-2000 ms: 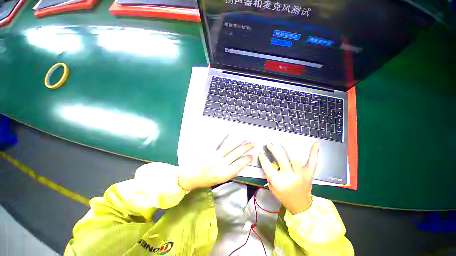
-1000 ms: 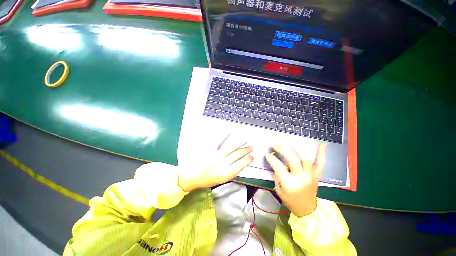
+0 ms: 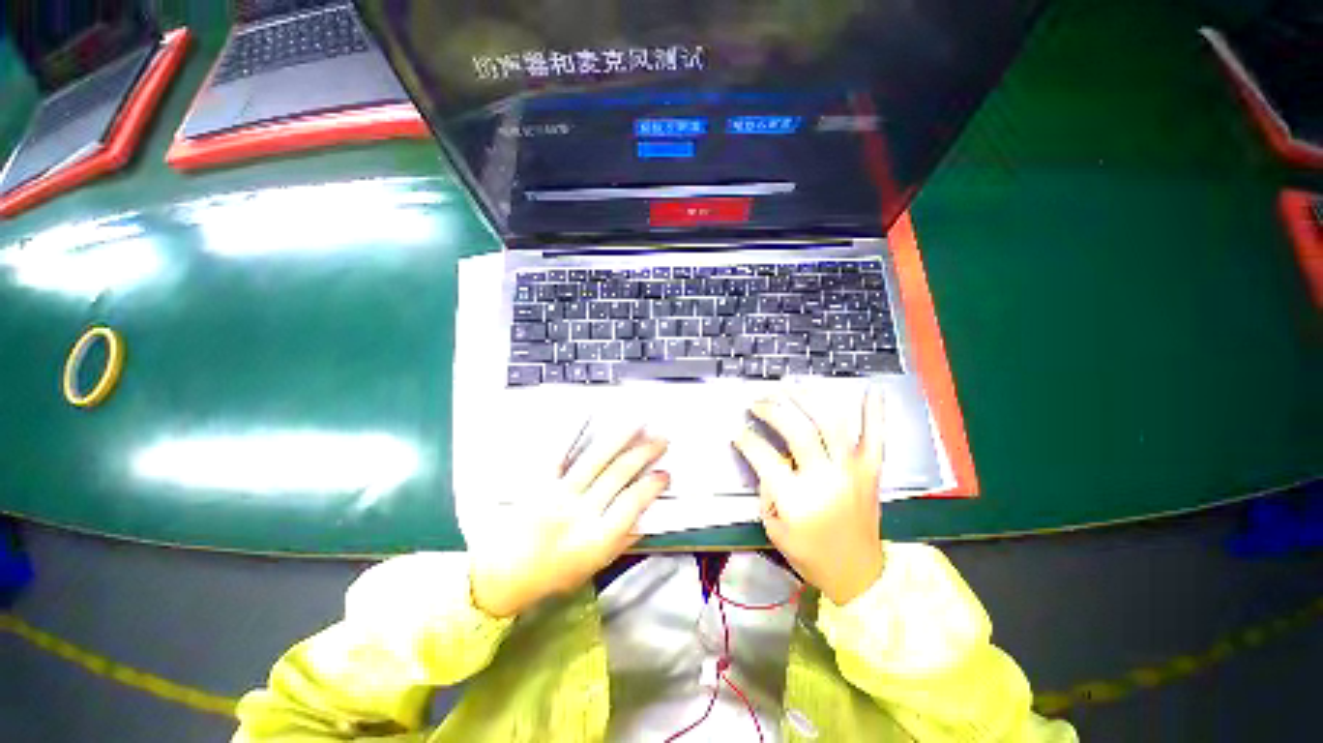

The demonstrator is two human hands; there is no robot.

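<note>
An open silver-grey laptop [image 3: 704,312] lies in front of me on a white sheet [image 3: 479,378] and an orange-red pad [image 3: 933,356]. Its dark screen [image 3: 580,124] shows a Chinese title, blue buttons, a long white bar and a red button. My left hand [image 3: 573,515] rests on the palm rest, left of the touchpad, fingers apart. My right hand [image 3: 820,486] rests on the palm rest at the touchpad's right side, fingers spread. Neither hand shows anything held, though the undersides are hidden. A thin red earphone cable [image 3: 726,639] hangs at my lap, its upper end hidden.
A yellow tape roll [image 3: 95,366] lies left on the green bench [image 3: 290,349]. Other open laptops [image 3: 290,73] on red pads stand at the back left; more red-padded ones [image 3: 1270,102] show at the right rim. The bench's near edge curves before my lap.
The view has swung, so the laptop shows straighter and further left, with more neighbouring laptops. My right hand has shifted slightly right along the palm rest; my left hand stays in place.
</note>
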